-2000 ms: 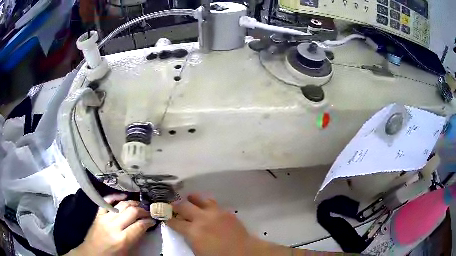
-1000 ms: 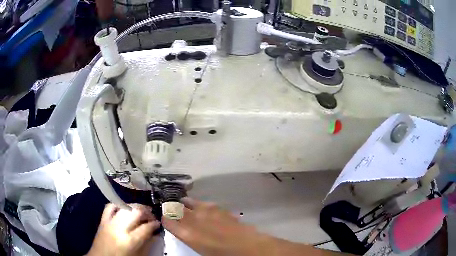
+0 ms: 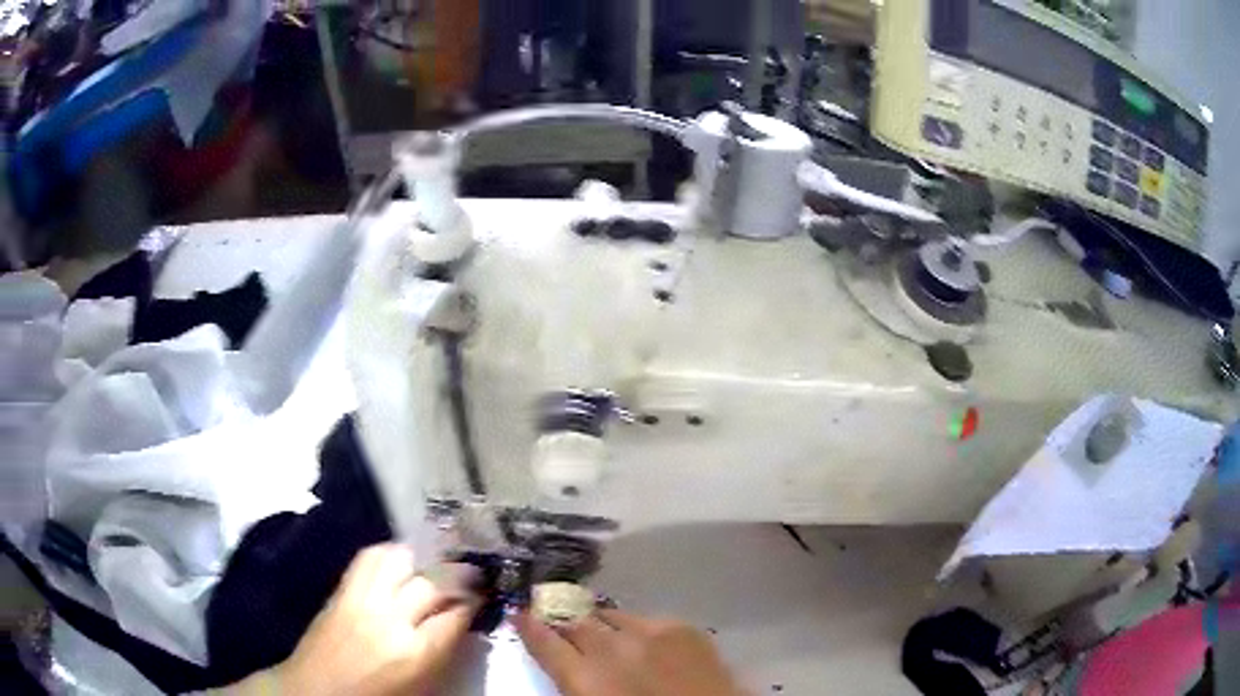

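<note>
A black fabric panel [image 3: 293,564] lies left of the needle area and runs under my left hand [image 3: 394,619]. My left hand's fingertips hold the dark fabric down beside the presser foot area. My right hand [image 3: 626,657] is just right of it, fingertips by the lower tension dial [image 3: 563,601], partly hidden behind it. A white piece [image 3: 509,666] shows between my hands. The needle and foot are blurred and mostly hidden. The fingers of both hands are bent; what the right fingertips touch is hard to tell.
The sewing machine head [image 3: 762,449] spans the picture. White fabric [image 3: 163,449] is heaped at left. A paper note [image 3: 1088,496] hangs at right above a black strip [image 3: 952,650] and a pink pad [image 3: 1156,655]. A control panel [image 3: 1047,123] is top right.
The view has shifted, so the machine sits further right and lower. More of the white heap shows. My hands stay by the needle area; my right hand's fingers look more bent.
</note>
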